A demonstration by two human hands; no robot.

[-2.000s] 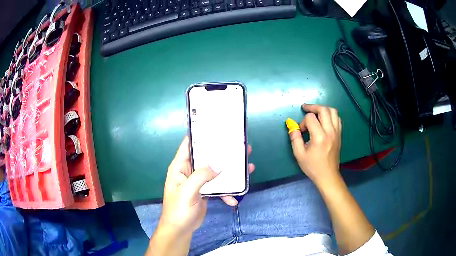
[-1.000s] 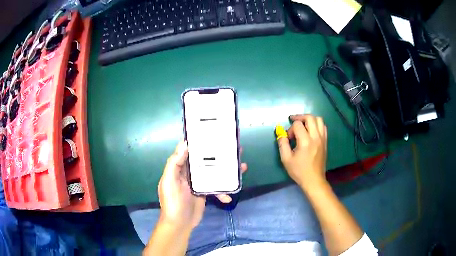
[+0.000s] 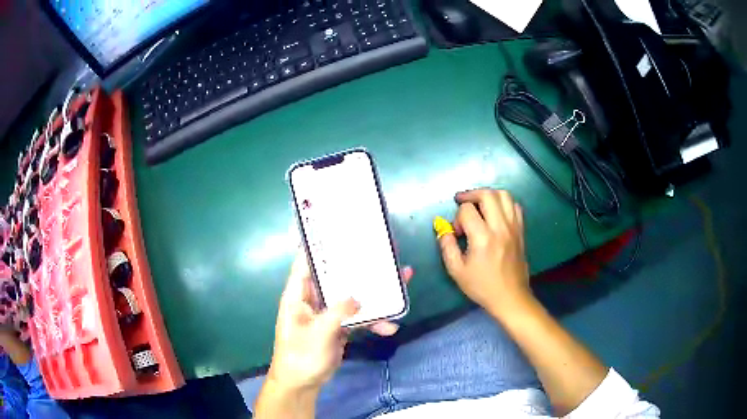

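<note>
A smartphone (image 3: pixel 348 237) with a white lit screen and a few small marks is held upright in my left hand (image 3: pixel 307 344), above the green mat. My left thumb lies on the lower part of the screen and the fingertips show at its right edge. My right hand (image 3: pixel 489 245) rests on the mat to the right of the phone, fingers curled, with a yellow finger cot (image 3: pixel 443 227) on the thumb. I see nothing held in it.
Stacked pink-red trays (image 3: pixel 135 237) with watches stand at left. A keyboard (image 3: pixel 278 69), a monitor (image 3: pixel 123 29) and a mouse (image 3: pixel 449 18) are at the back. A coiled cable (image 3: pixel 565 139) and a black holder (image 3: pixel 655 90) are at right. Part of a person in blue shows at lower left.
The view has turned, so the phone appears tilted and the monitor shows. My left thumb is back on the screen, whose content differs. My right hand keeps its curled pose.
</note>
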